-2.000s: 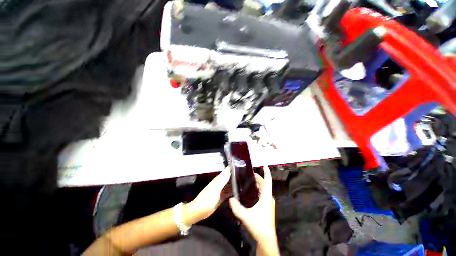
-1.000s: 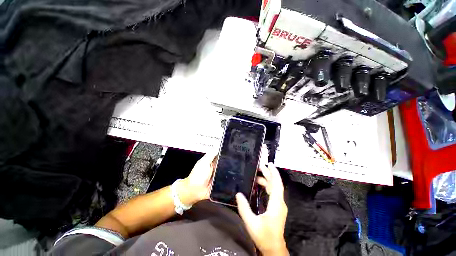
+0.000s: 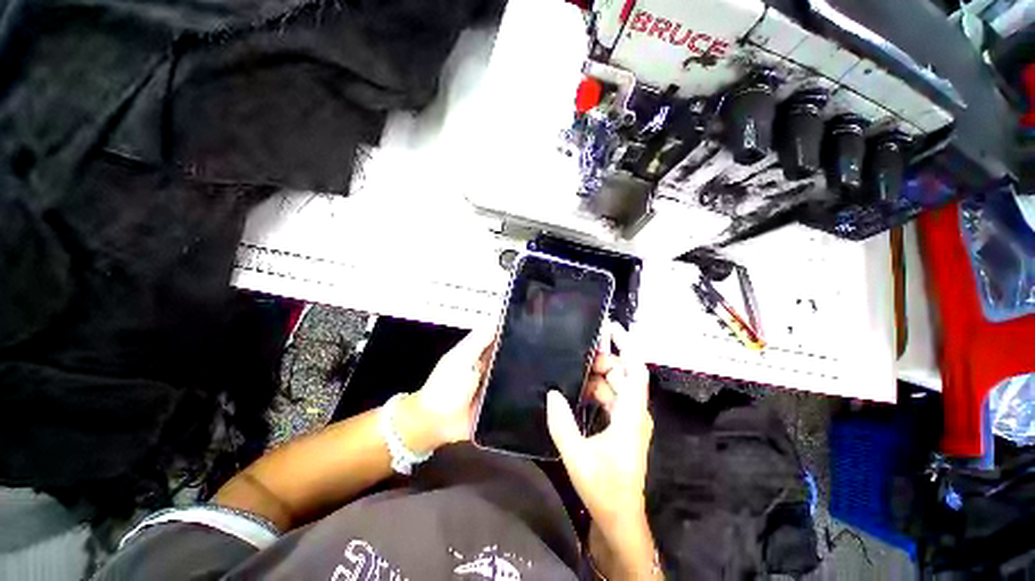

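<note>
A dark smartphone (image 3: pixel 543 358) is held upright over the front edge of the table, its dark screen facing me. My left hand (image 3: pixel 454 392) grips its left edge; a white bracelet is on that wrist. My right hand (image 3: pixel 607 437) holds the right edge, with the thumb over the lower right of the screen. The phone partly covers the black opening (image 3: pixel 624 284) in the table edge. Behind it stands the white-fronted overlock machine (image 3: pixel 704 45) with red "BRUCE" lettering and a row of black tension knobs.
A large heap of dark cloth (image 3: pixel 136 227) lies at left. Dark snips and an orange-tipped tool (image 3: pixel 738 323) lie on the white table (image 3: pixel 375 261). More dark cloth (image 3: pixel 726 488) is low at right. A red plastic frame (image 3: pixel 965 340) and a blue crate (image 3: pixel 868 477) are at right.
The view has swung since the earliest frame, placing the machine farther right. Both hands still hold the phone, its screen now facing me more fully. Since one second ago, there is only slight movement.
</note>
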